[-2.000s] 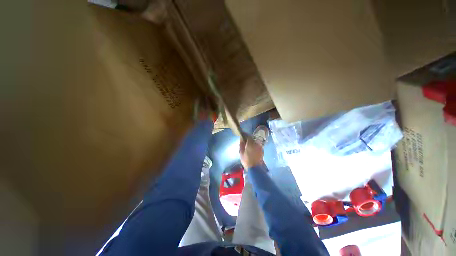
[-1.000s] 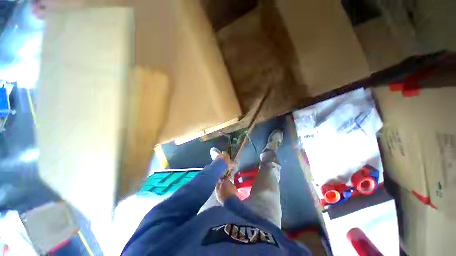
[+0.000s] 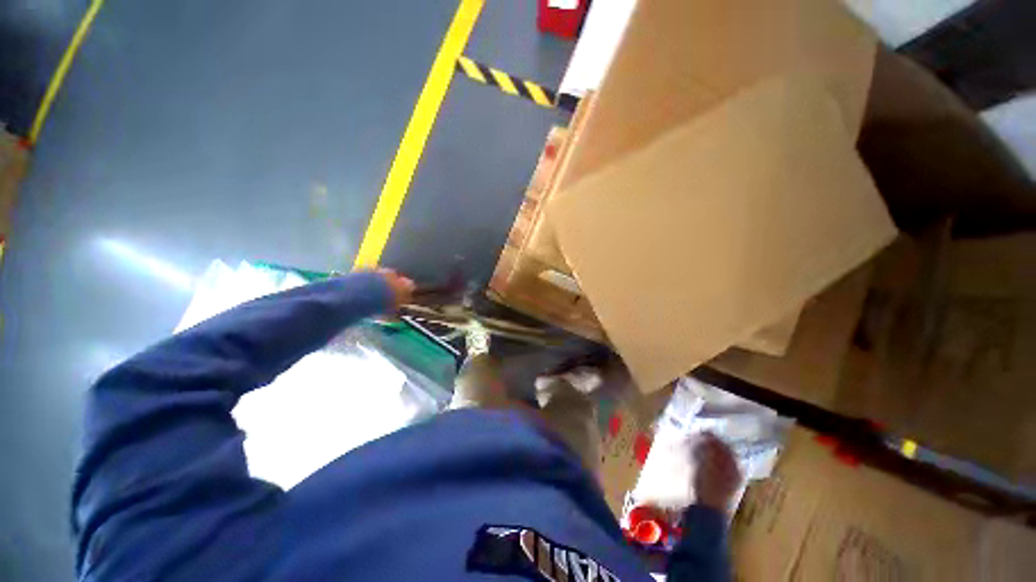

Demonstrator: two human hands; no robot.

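My left hand is at the centre left, its fingers closed at the end of thin, blurred brownish strips, likely strapping, that trail right towards the carton's lower edge. My right hand is blurred, at the lower right over a white surface with clear bags; whether it holds anything cannot be told. A large brown carton with a raised flap fills the upper right. Below my left arm, a green crate holds white flat goods.
A red tape roll sits on the white surface, beside a printed carton with red tape. Pale wood shows along the large carton's left edge. The grey-blue floor has yellow lines and a yellow-black strip.
The view has turned left, showing more floor. My hands, close together one second ago, are now wide apart: the left out to the left with the strips, the right over the white surface.
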